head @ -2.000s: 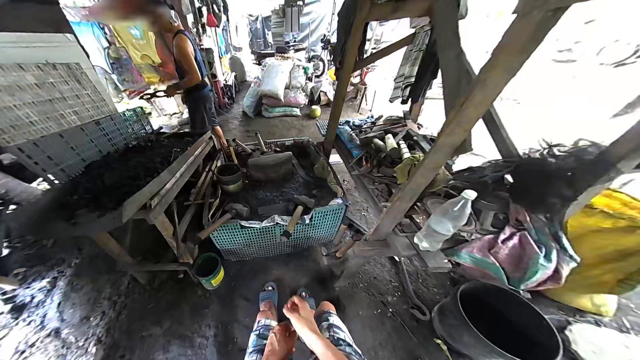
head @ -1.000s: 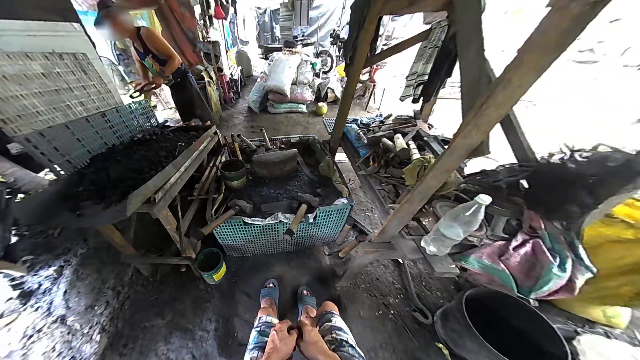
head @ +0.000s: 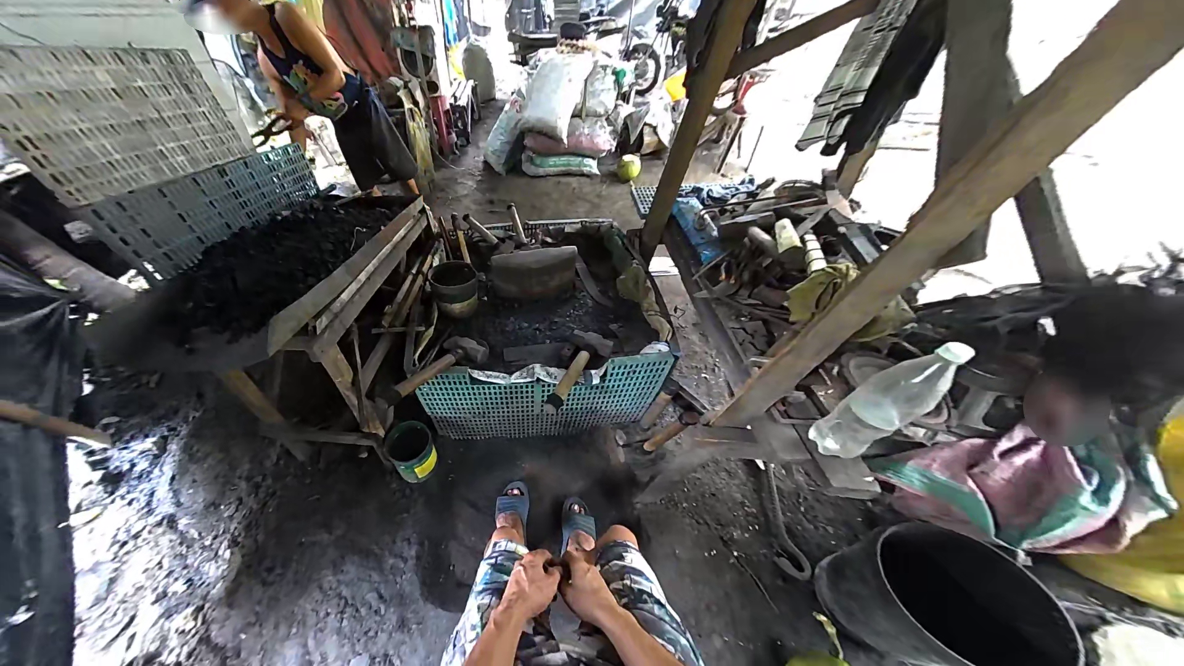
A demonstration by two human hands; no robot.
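Note:
My left hand (head: 531, 583) and my right hand (head: 585, 585) meet between my knees, fingers curled. Something small and dark shows between the fingertips; whether it is held is unclear. Beyond my sandalled feet stands a bin walled with teal plastic crate (head: 546, 407), holding dark grit. A hammer (head: 571, 375) lies over its near rim, another hammer (head: 430, 372) at its left corner. Inside are an anvil-like metal block (head: 534, 274) and a sooty pot (head: 455, 289). Neither hand touches these.
A green bucket (head: 411, 450) stands front left, below a wooden-edged bed of charcoal (head: 268, 268). At right are a slanted wooden post (head: 934, 222), a plastic bottle (head: 893, 400) and a large black bucket (head: 953, 601). Another person (head: 324, 83) bends at upper left, holding a dark tool.
My hands, higher and overlapping two seconds ago, have come down side by side between my knees. The other person, upright at first, now bends forward.

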